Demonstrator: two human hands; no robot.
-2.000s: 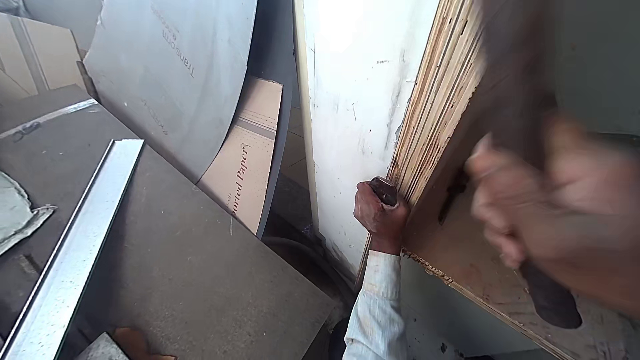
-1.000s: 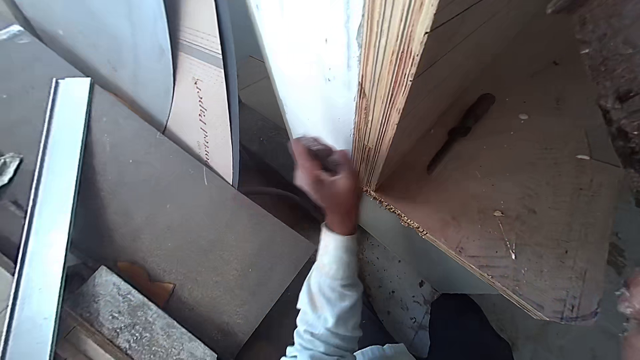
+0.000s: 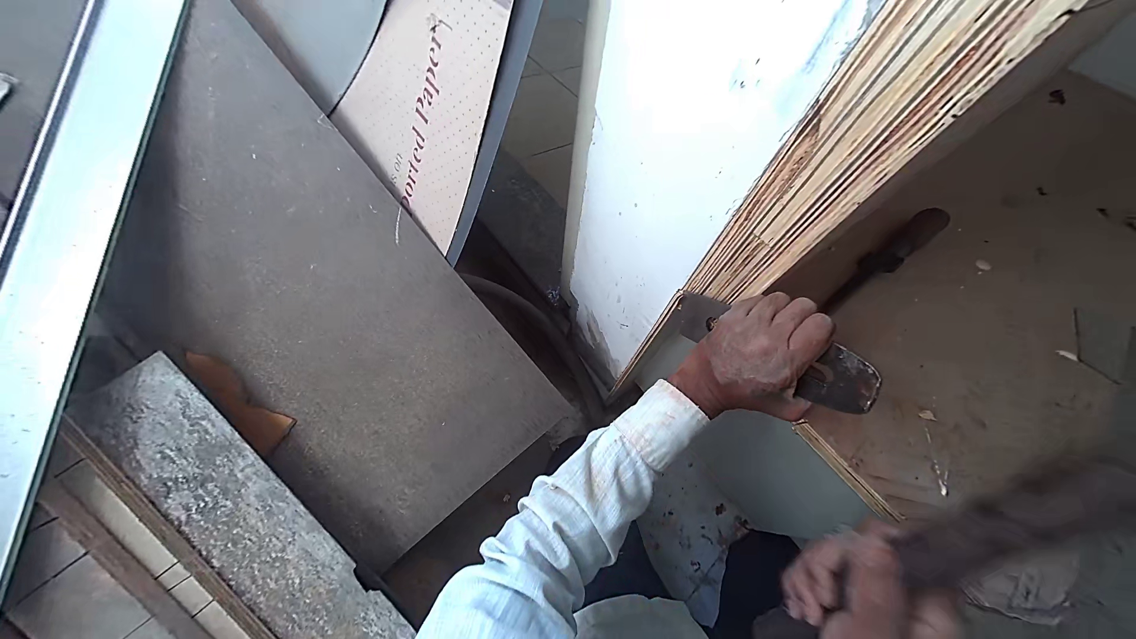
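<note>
My left hand (image 3: 770, 348) is closed around a flat metal plane blade (image 3: 843, 380) with a central slot, its far end against the lower end of the stacked plywood edges (image 3: 825, 169). At the lower right my right hand (image 3: 874, 577), blurred by motion, grips a dark, thick wooden bar (image 3: 1021, 515). Beyond my left hand, a dark-handled tool (image 3: 905, 241), perhaps a chisel, lies on the brown plywood panel (image 3: 1003, 355); my hand may cover part of it. A white board (image 3: 674, 133) stands beside the plywood edges.
A brown board (image 3: 302, 266) fills the left, with a long metal channel (image 3: 89, 177) over it. A speckled slab (image 3: 222, 497) lies at the lower left. A printed sheet (image 3: 426, 106) leans behind. A hose (image 3: 541, 328) runs near the white board's foot.
The slotted blade now shows plainly in my left hand, against the plywood edges. My right hand was mostly out of view a second ago and is now in view with the bar. The view has shifted.
</note>
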